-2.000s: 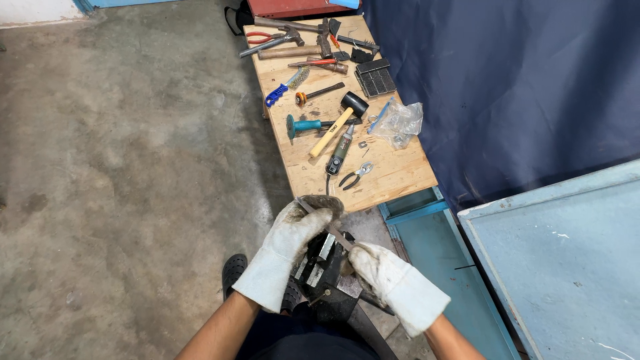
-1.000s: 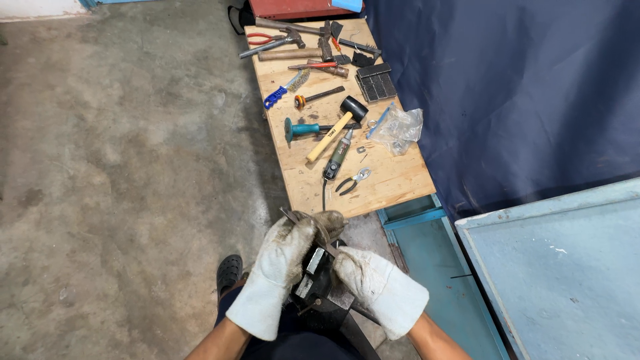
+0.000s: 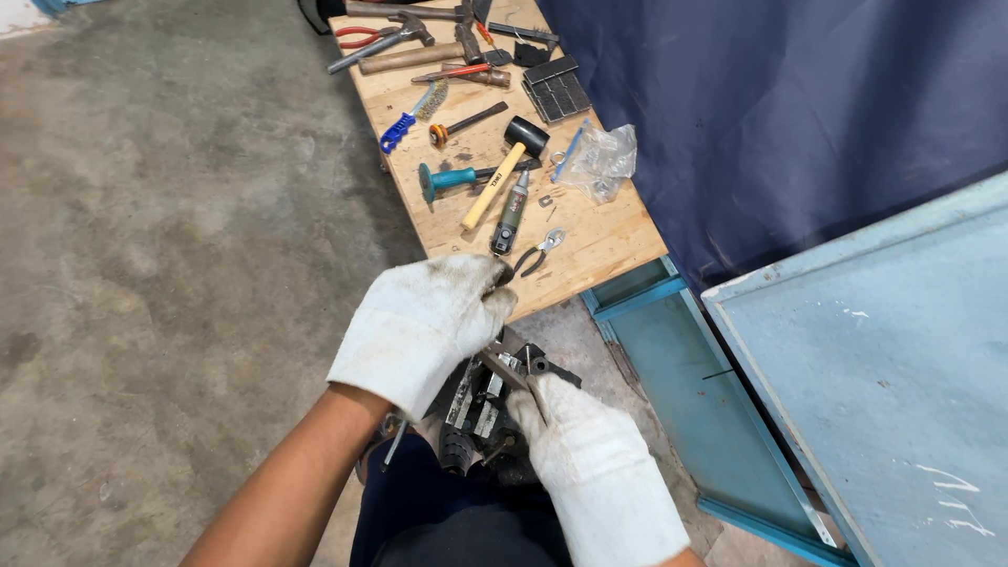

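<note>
White work gloves cover both hands. My left hand [image 3: 433, 319] is raised by the near edge of the wooden table, its fingers curled; what lies inside them is hard to see. My right hand [image 3: 579, 449] grips one end of a flat metal bar [image 3: 502, 368], which slants up and left toward my left hand. Below the bar is a metal bench vise [image 3: 472, 405], partly hidden by the gloves. Slip-joint pliers [image 3: 542, 250] and a rotary tool [image 3: 512, 213] lie on the table just beyond my left hand.
On the wooden table [image 3: 614, 256] lie a rubber mallet [image 3: 504, 169], a chisel with a teal grip [image 3: 457, 178], a wire brush [image 3: 409, 122], a plastic bag [image 3: 602, 161] and several hammers. A light blue metal panel [image 3: 882, 339] stands at the right.
My left hand has lifted away from the vise toward the table's near edge. My right hand still holds the bar.
</note>
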